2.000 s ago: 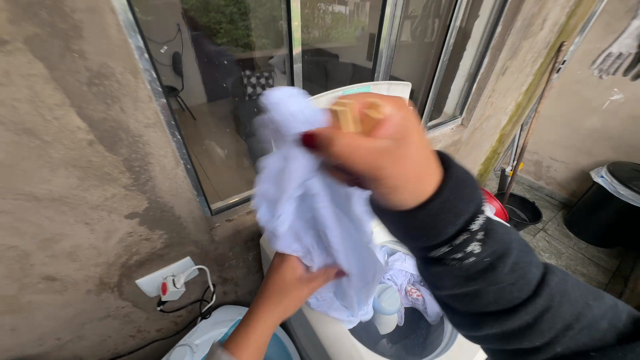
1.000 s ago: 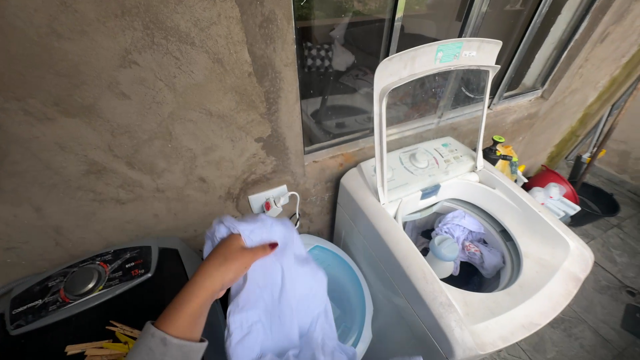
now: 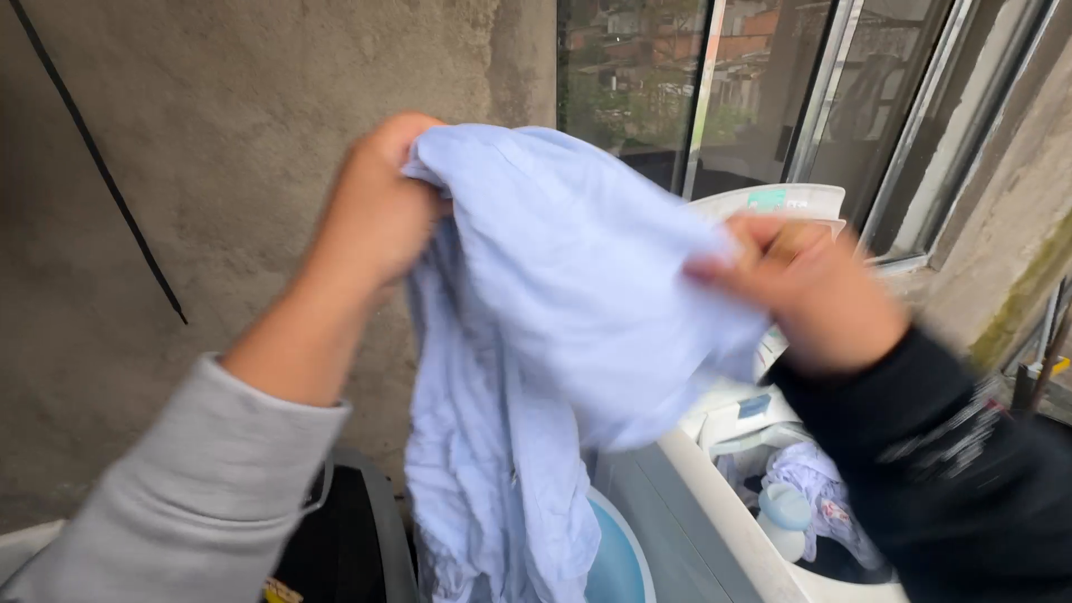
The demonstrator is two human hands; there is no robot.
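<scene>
A damp-looking pale blue cloth garment (image 3: 536,285) hangs between my two hands. My left hand (image 3: 381,201) is closed on its upper left edge, in front of the wall. At its right edge, my right hand (image 3: 804,285) pinches the fabric, blurred by motion. The garment's lower part hangs over a light blue basin (image 3: 615,553) and hides much of it. To the right stands a white top-loading washing machine (image 3: 720,519) with its lid (image 3: 770,199) raised. Inside its tub are crumpled pale clothes (image 3: 808,473) and a white agitator with a blue cap (image 3: 785,507).
A black-topped appliance (image 3: 343,536) stands at the lower left, with yellow items (image 3: 280,591) at its edge. Behind are a rough cement wall (image 3: 251,109) with a dark cord (image 3: 109,176) and a metal-framed window (image 3: 636,84).
The garment has been raised from low over the basin. My right hand, out of view one second ago, is back and holds its right side. The view has shifted.
</scene>
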